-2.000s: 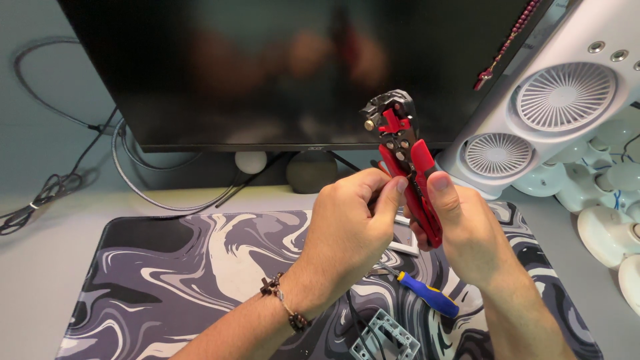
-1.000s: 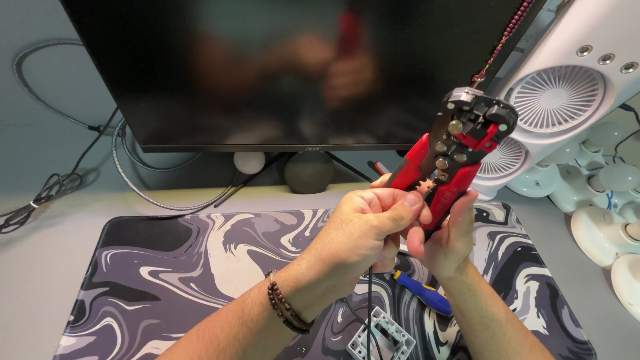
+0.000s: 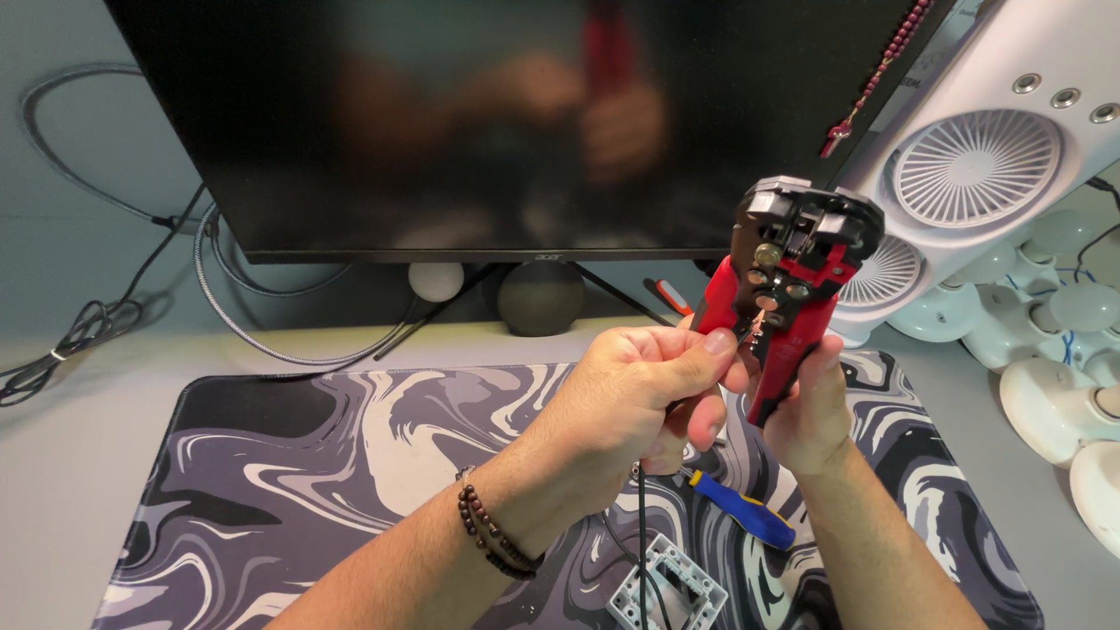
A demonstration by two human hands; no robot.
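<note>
My right hand (image 3: 809, 411) holds a red and black wire stripper (image 3: 787, 289) upright, its head up and its handles spread apart. Between finger and thumb, my left hand (image 3: 647, 385) pinches the end of a black cable (image 3: 642, 542) close to the notches between the handles; the fingers hide the cable's tip. The cable hangs down over a white plastic electrical box frame (image 3: 669, 586) lying on the marbled desk mat (image 3: 306, 464). Beside my right wrist, a blue and yellow screwdriver (image 3: 744, 510) lies on the mat.
A black monitor (image 3: 455, 131) stands behind the mat, with a dark round speaker (image 3: 541, 299) and a white ball (image 3: 436, 282) below it. At right are a white fan unit (image 3: 976, 171) and several white lamp holders (image 3: 1037, 407) with bulbs. Cables (image 3: 96, 328) lie at left.
The wire stripper has moved right and its handles have spread since the earliest frame. My left hand has moved right with it, its fingers now close to the notches.
</note>
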